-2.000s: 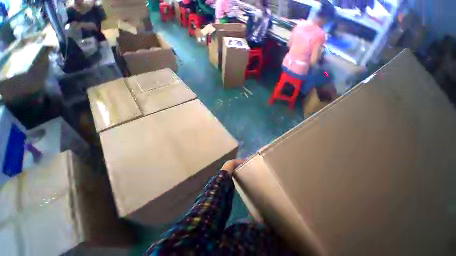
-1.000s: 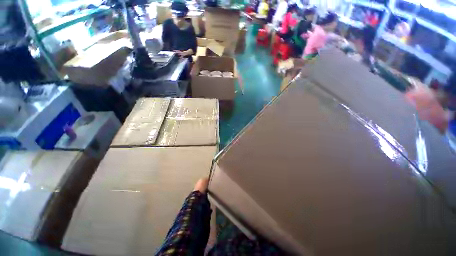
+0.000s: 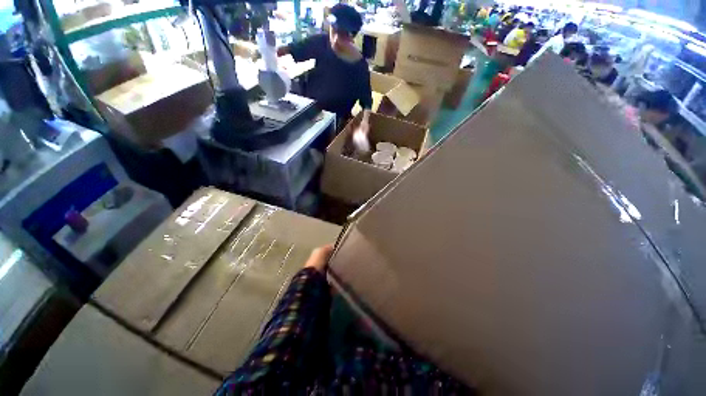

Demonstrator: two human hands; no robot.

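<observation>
A large closed brown carton [image 3: 503,224] fills the right half of the view, tilted, with shiny packing tape along its seam. My left hand [image 3: 319,258] grips its near left edge, fingers partly hidden behind the carton; a dark checked sleeve runs down from it. My right hand is not in view. Another closed, taped carton [image 3: 224,271] stands just left of my left arm.
A person [image 3: 333,69] in dark clothes reaches into an open carton [image 3: 364,180] holding round pale parts [image 3: 393,155]. A bench with a machine [image 3: 255,124] stands left of it. A white box with a blue panel [image 3: 93,205] is at the left. Seated workers are far right.
The view has swung right to left, bringing the person and the open carton nearer the middle. The held carton stays in my left hand. The person's arm now reaches into the open carton.
</observation>
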